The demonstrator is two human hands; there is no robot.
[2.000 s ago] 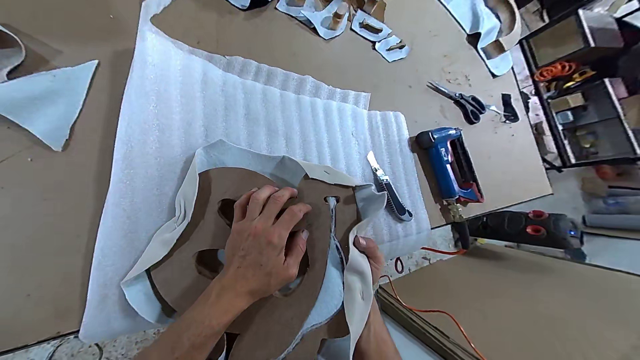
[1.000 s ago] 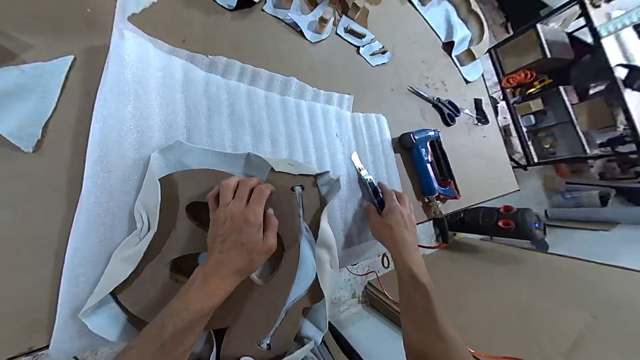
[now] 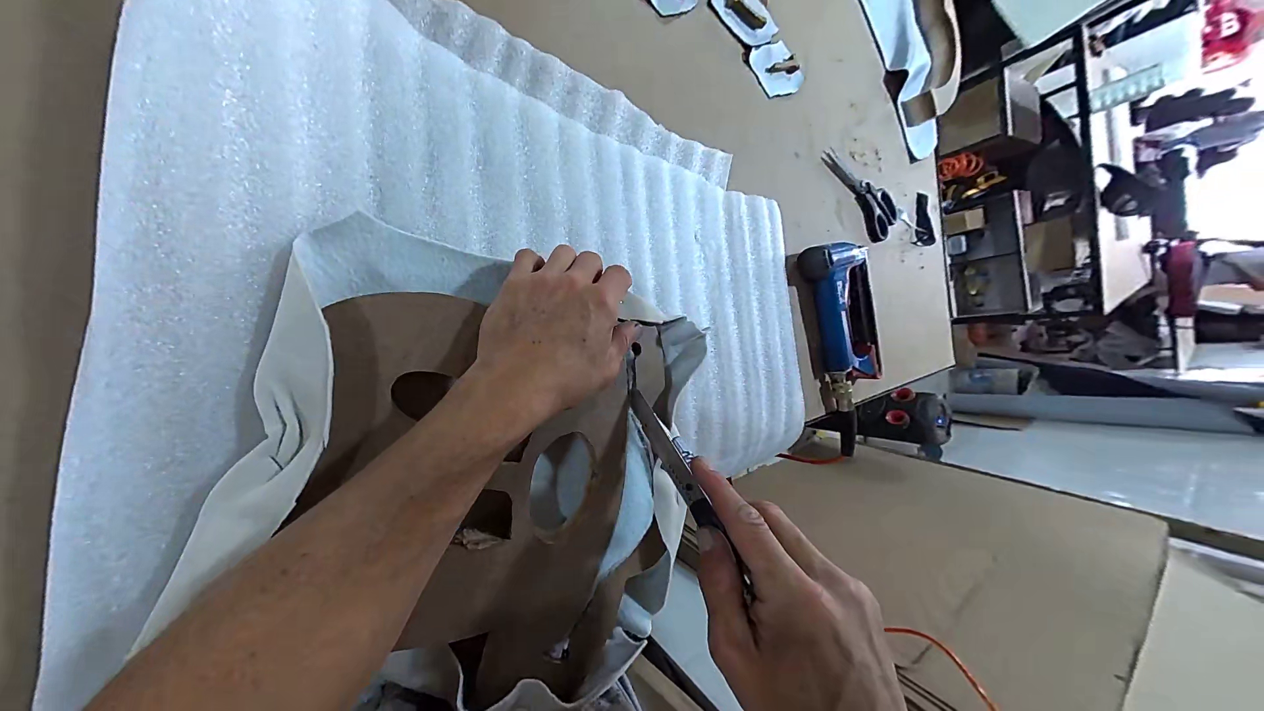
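A brown panel (image 3: 395,336) with oval cutouts lies on white foam sheet (image 3: 474,128). Pale blue-backed fabric (image 3: 365,242) runs around its edges and shows through a long slit. My left hand (image 3: 558,321) presses down on the panel's top edge and the fabric there, fingers bent over it. In my right hand (image 3: 780,592) is a utility knife (image 3: 681,469), its blade pointing up and left, the tip at the upper end of the slit near a small hole. Whether the tip touches the fabric cannot be told.
A blue pneumatic stapler (image 3: 837,311) lies right of the foam, with scissors (image 3: 864,197) above it. Fabric-covered pieces (image 3: 775,67) are at the table's far side. An orange hose (image 3: 948,657) crosses the lower right, and shelving (image 3: 1022,237) stands beyond the table.
My right hand has picked up the utility knife from the foam and brought it to the slit. My left hand has shifted toward the panel's top edge. The view is closer.
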